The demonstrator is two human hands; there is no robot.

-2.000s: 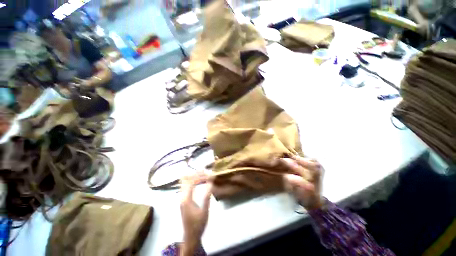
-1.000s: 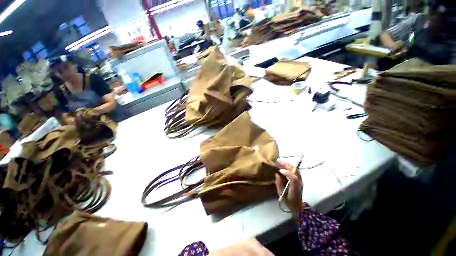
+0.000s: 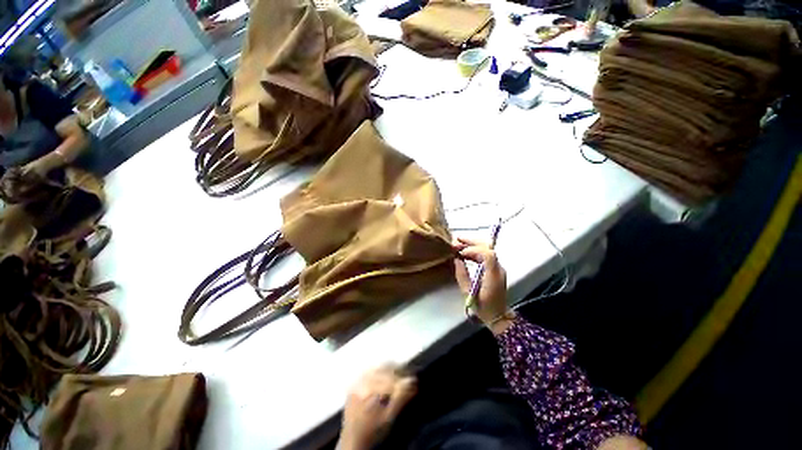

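A tan-brown cloth bag (image 3: 369,233) lies slumped on the white table, its long dark-brown handles (image 3: 215,299) looping out to the left. My right hand (image 3: 484,283) is at the bag's right corner, its fingertips touching the cloth edge. It holds a slim pale pen tool (image 3: 477,279) upright, tip up. A thin pale cord (image 3: 563,264) loops beside it over the table edge. My left hand (image 3: 378,400) is off the bag, at the table's near edge. It is blurred with fingers curled; whether it holds anything is unclear.
A slumped bag heap (image 3: 299,88) with bunched straps stands behind. A tall brown stack (image 3: 686,97) is at right. A folded bag (image 3: 127,411) lies near left, more straps (image 3: 61,316) beyond it. A black adapter (image 3: 514,79) and tape roll (image 3: 472,61) lie far side. A person's arm shows left.
The view has tilted down and shifted right. Both hands were on the bag at first; my left hand has let go and drawn back. The pen tool now shows more clearly in my right hand.
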